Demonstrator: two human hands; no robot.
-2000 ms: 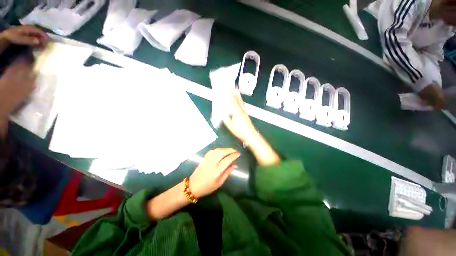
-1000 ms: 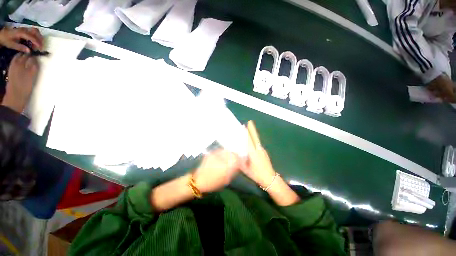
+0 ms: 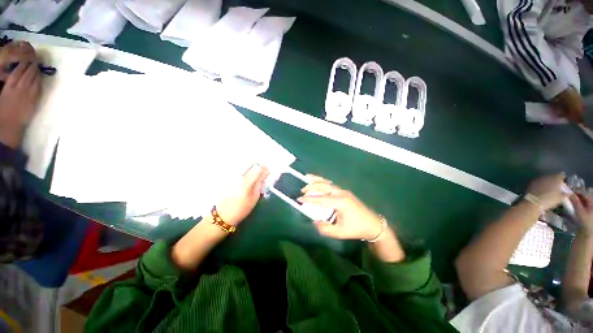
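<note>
My right hand [image 3: 341,209] grips the rounded end of a white plastic housing [image 3: 301,207], held tilted over the green surface. My left hand [image 3: 242,194] is at the housing's other end, at the right edge of the bright stack of white protective bags [image 3: 156,136]. Its fingertips are against the glare of the stack; whether it also grips a bag cannot be told. Several bare housings [image 3: 368,94] stand in a row beyond the white strip. Wrapped units [image 3: 250,55] lie to their left, the nearest ones overlapping.
The white dividing strip [image 3: 383,151] crosses the green surface [image 3: 455,136]. A neighbour's hands [image 3: 19,91] are at the far left. A person in a striped white sleeve [image 3: 536,55] sits across. Another person's arms [image 3: 513,227] reach in at the right, over a white grid tray [image 3: 534,246].
The bare row has one housing fewer, and a housing is now between my hands. My left hand has moved left to the stack. The right neighbour's arms have come into view.
</note>
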